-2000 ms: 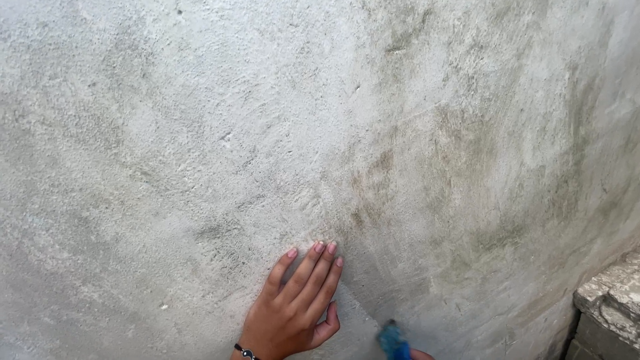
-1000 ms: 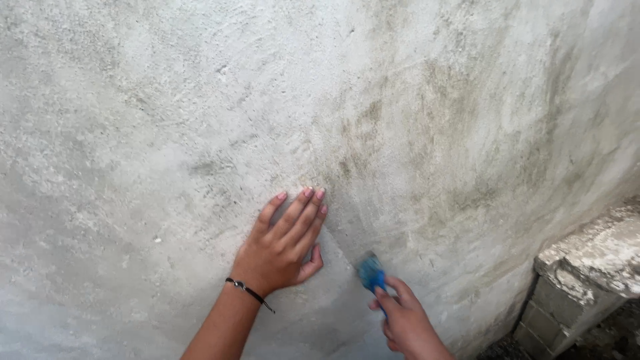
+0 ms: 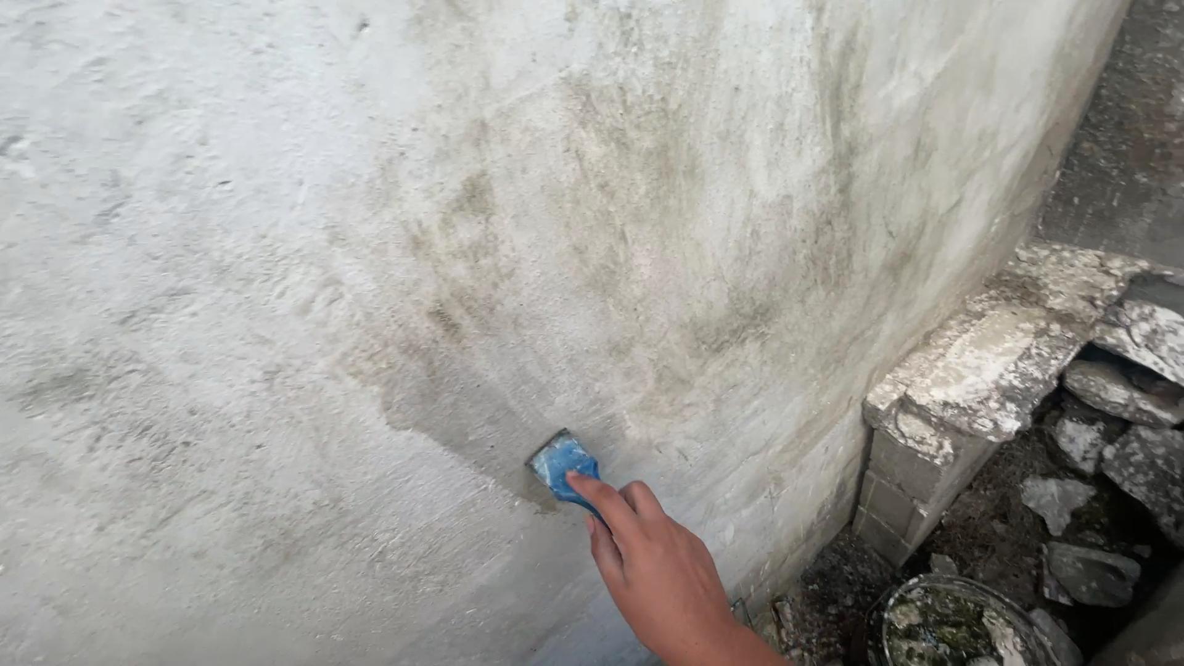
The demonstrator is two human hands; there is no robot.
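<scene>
My right hand (image 3: pixel 661 573) grips the handle of a blue scraper (image 3: pixel 566 465), the index finger lying along its top. The tool's wide edge rests against a rough plastered wall (image 3: pixel 231 277), beside a darker grey, bare-looking patch (image 3: pixel 453 407) that runs down toward it. Greenish-brown stains mark the wall above and to the right of the scraper. My left hand is out of view.
A block ledge with a flaking whitish top (image 3: pixel 980 370) juts from the wall at right. Broken stones (image 3: pixel 1091 573) lie below it, near a round container (image 3: pixel 953 624) holding mossy debris at the bottom edge.
My left hand, flat on the wall in both earlier frames, has gone out of view. My right hand still holds the scraper on the wall. The view has shifted right, showing more ledge and stones.
</scene>
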